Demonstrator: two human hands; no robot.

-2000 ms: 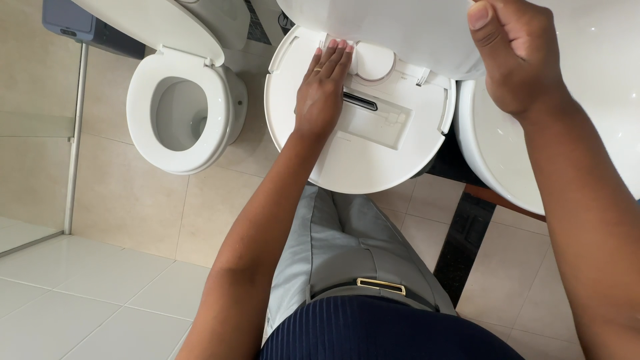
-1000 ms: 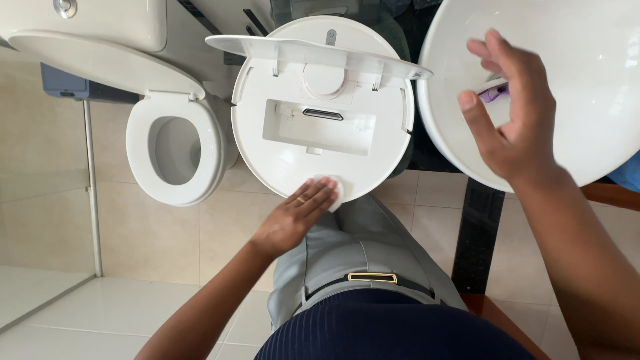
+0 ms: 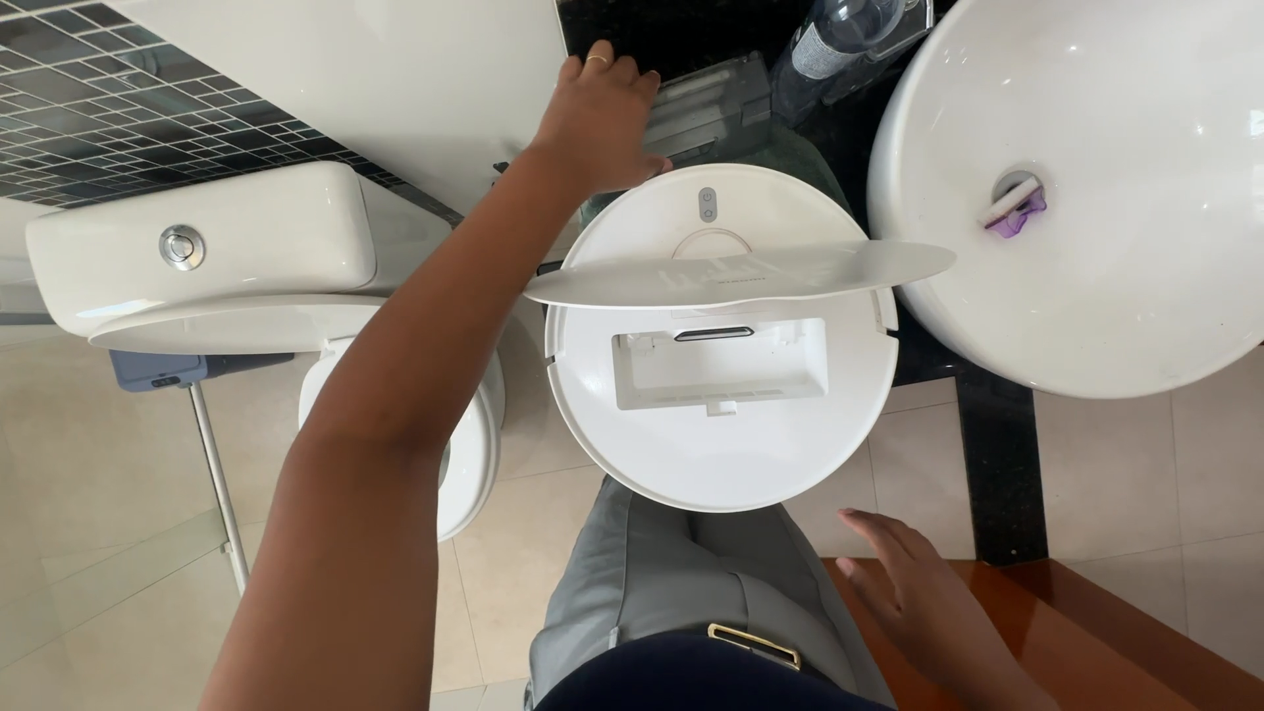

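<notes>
A round white robot vacuum cleaner lies top up in front of me, its lid raised on edge. Below the lid is an open rectangular dustbin bay with nothing in it. My left hand reaches past the vacuum's far edge, beside a translucent grey plastic box, likely its dustbin; whether the fingers touch it is unclear. Low at the right, my right hand hovers with fingers apart and holds nothing.
A white basin at the right has a purple-and-white brush by its drain. A clear bottle stands on the black counter. The toilet is at the left, with a grey-blue bin-like object below its cistern.
My left hand has moved from the vacuum's near rim to beyond its far edge. My right hand has come down from over the basin to the lower right.
</notes>
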